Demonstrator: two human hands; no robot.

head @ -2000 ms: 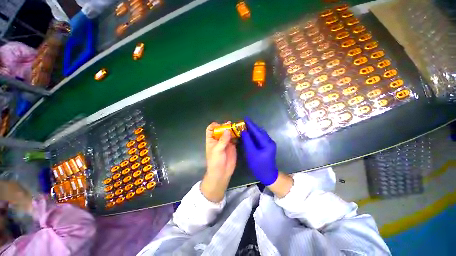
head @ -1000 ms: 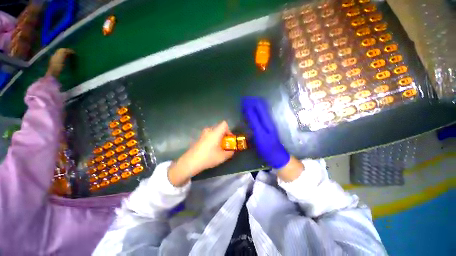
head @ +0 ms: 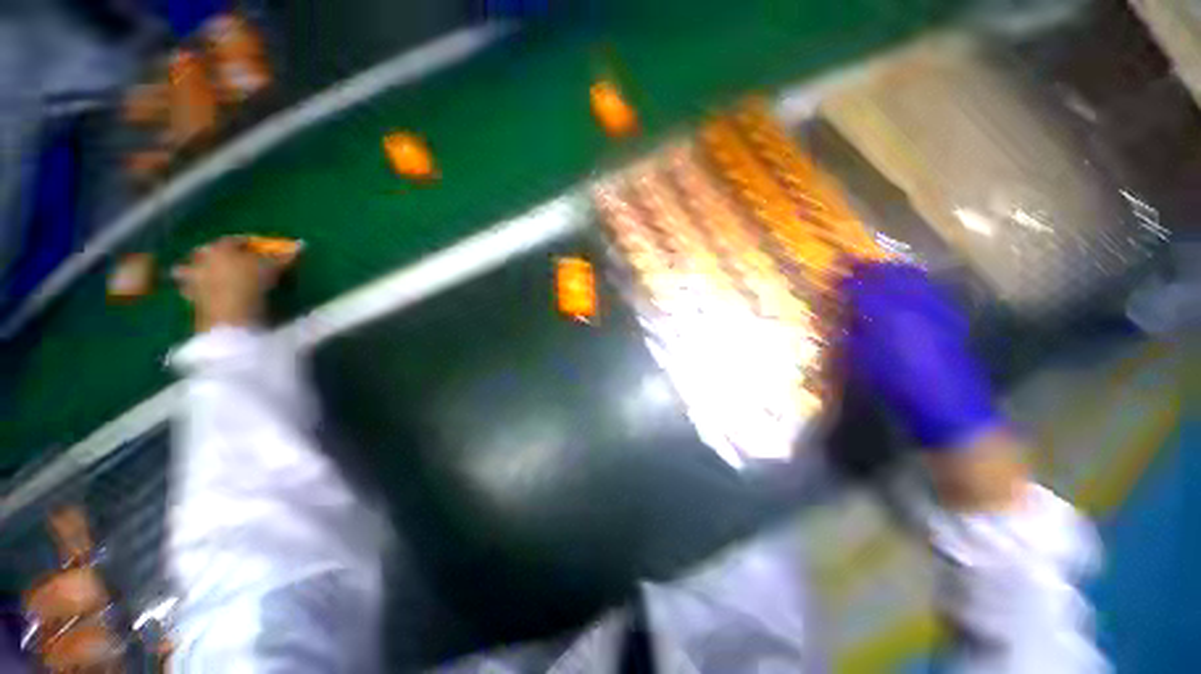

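The view is blurred. My bare left hand (head: 231, 287) is over the green conveyor belt (head: 507, 121), with an orange component (head: 274, 246) at its fingertips. My right hand (head: 915, 349), in a purple glove, is at the right edge of the right blister tray (head: 738, 296). Its fingertips are blurred, and I cannot tell whether they hold anything. The tray shows rows of orange ends and a strong glare. One loose orange component (head: 577, 287) lies on the dark green bench near the tray's left side.
Several components lie on the belt, including one at its middle (head: 410, 155) and one farther right (head: 614, 109). A pale rail (head: 441, 263) divides belt and bench. Brown cardboard with clear plastic (head: 968, 171) lies at the right. Orange parts (head: 73, 612) show at lower left.
My left hand has moved from the bench out over the belt at left. My right hand has moved right, to the tray's far edge. The view has shifted; the pink sleeve is gone.
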